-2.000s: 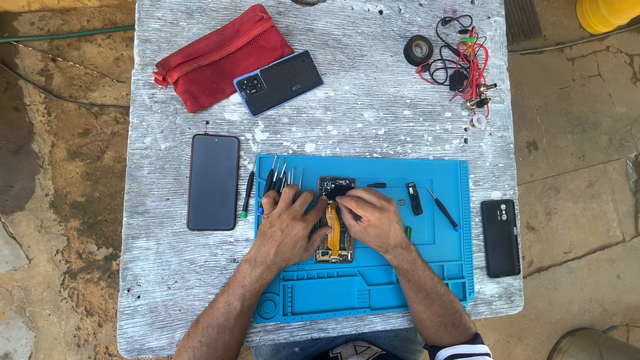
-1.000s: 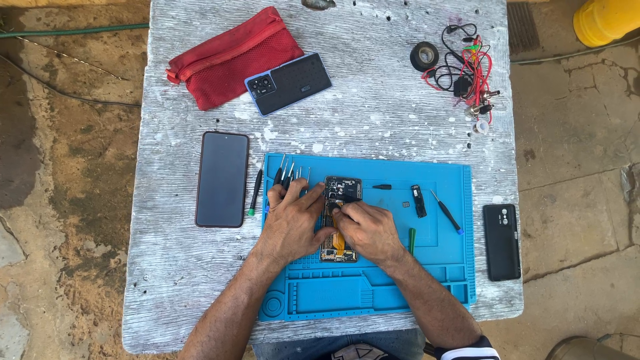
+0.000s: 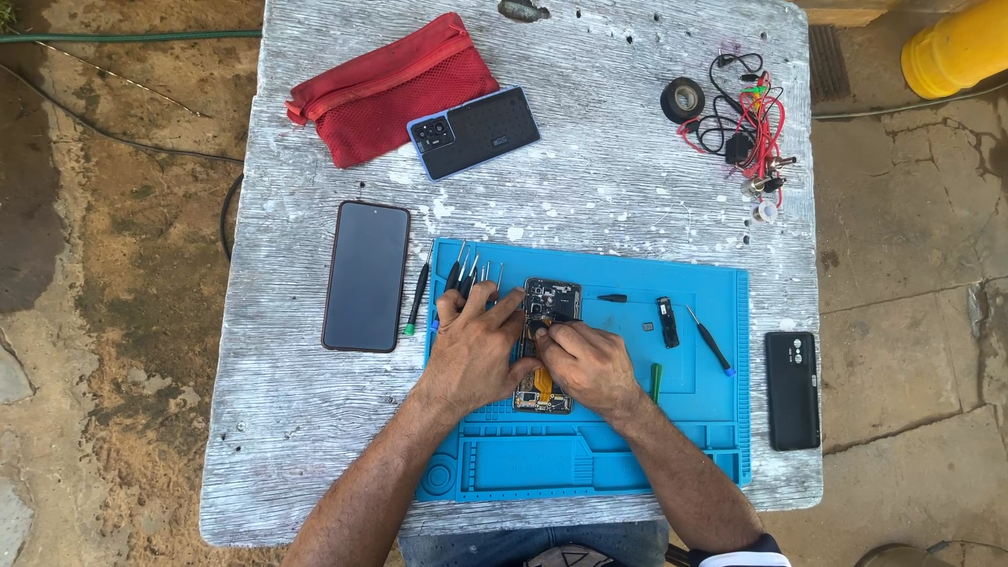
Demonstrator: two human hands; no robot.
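Observation:
An opened smartphone point(image 3: 561, 295) lies on the blue silicone repair mat point(image 3: 622, 260), its inner parts and an orange flex cable point(image 3: 543, 385) showing. My left hand point(image 3: 476, 346) rests along the phone's left edge, fingers spread, fingertips on its frame. Over the phone's middle, my right hand point(image 3: 587, 362) has thumb and fingers pinched together around what looks like a thin dark tool, mostly hidden. Several screwdrivers point(image 3: 454, 276) lie beside my left fingers. Right of the phone are a black tool tip point(image 3: 612, 298), a black phone part point(image 3: 668, 321), a green pry tool point(image 3: 656, 382) and a screwdriver point(image 3: 713, 344).
Left of the mat are a smartphone point(image 3: 366, 276) and a green-ended screwdriver point(image 3: 418, 298). A red mesh pouch point(image 3: 394, 87) touches a blue-edged phone point(image 3: 476, 134) at the back. Black tape point(image 3: 683, 100) and tangled cables point(image 3: 760, 134) lie back right; a black phone cover point(image 3: 793, 390) sits at the right edge.
My right hand has shifted from the upper part of the phone down to its middle, uncovering the upper part. My left hand stays at the phone's left side.

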